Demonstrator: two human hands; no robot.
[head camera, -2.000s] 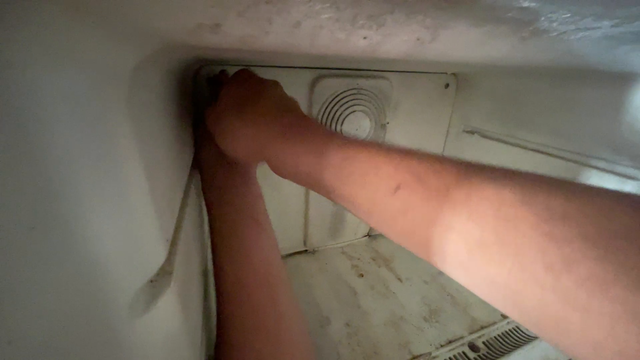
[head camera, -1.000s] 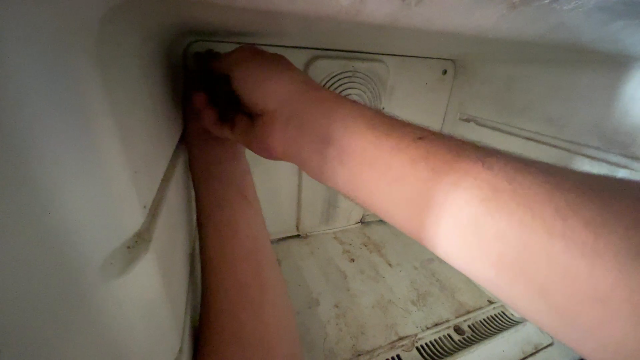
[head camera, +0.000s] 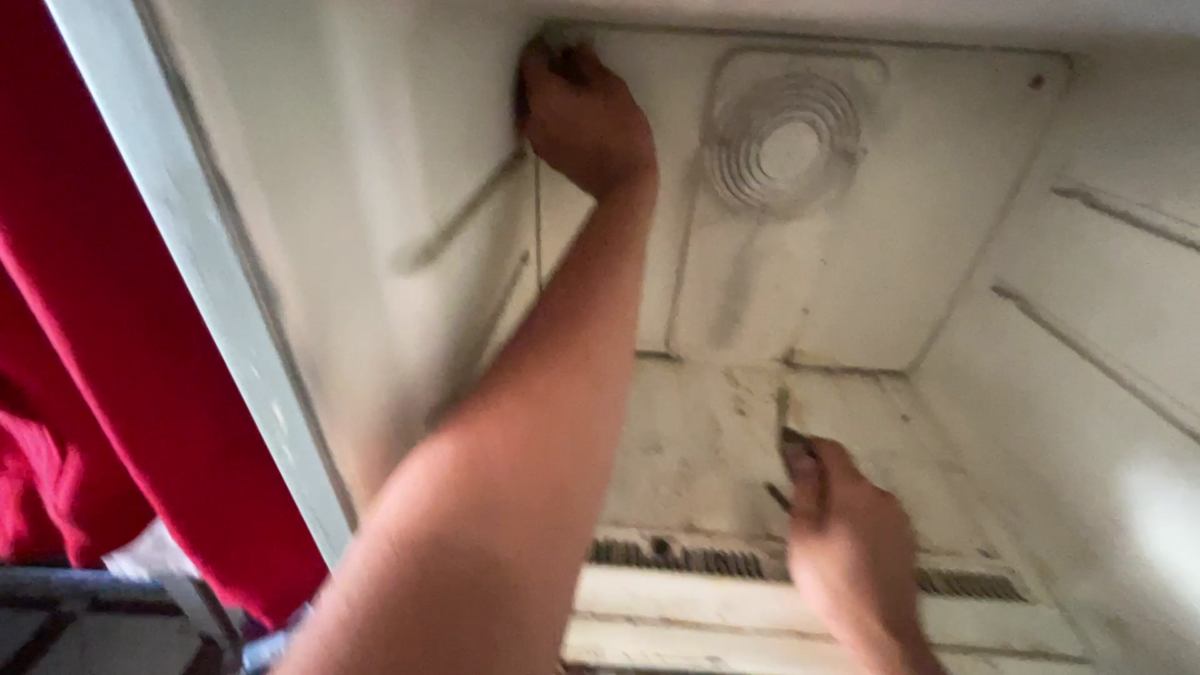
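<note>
In the head view my left hand (head camera: 592, 127) reaches to the upper left corner of a white back panel (head camera: 947, 187) inside a refrigerator or freezer compartment. Its bent fingers are at the panel's edge, where shadow and blur hide whether they hold anything. The panel has a round ringed vent (head camera: 786, 150) right of this hand. Lower down, my right hand (head camera: 848, 544) is shut on a small dark hand tool (head camera: 799, 445), whose exact kind is blurred. This hand is above the stained compartment floor (head camera: 684, 450).
Moulded shelf ridges run along the left wall (head camera: 356, 187) and right wall (head camera: 1078, 394). A slotted grille (head camera: 731, 562) crosses the front of the floor. Red fabric (head camera: 122, 309) hangs outside the pale door-opening edge (head camera: 216, 253) at left.
My hands were together at the upper left corner. The right hand has come away, down and to the right, while the left remains at the corner. The view has shifted considerably.
</note>
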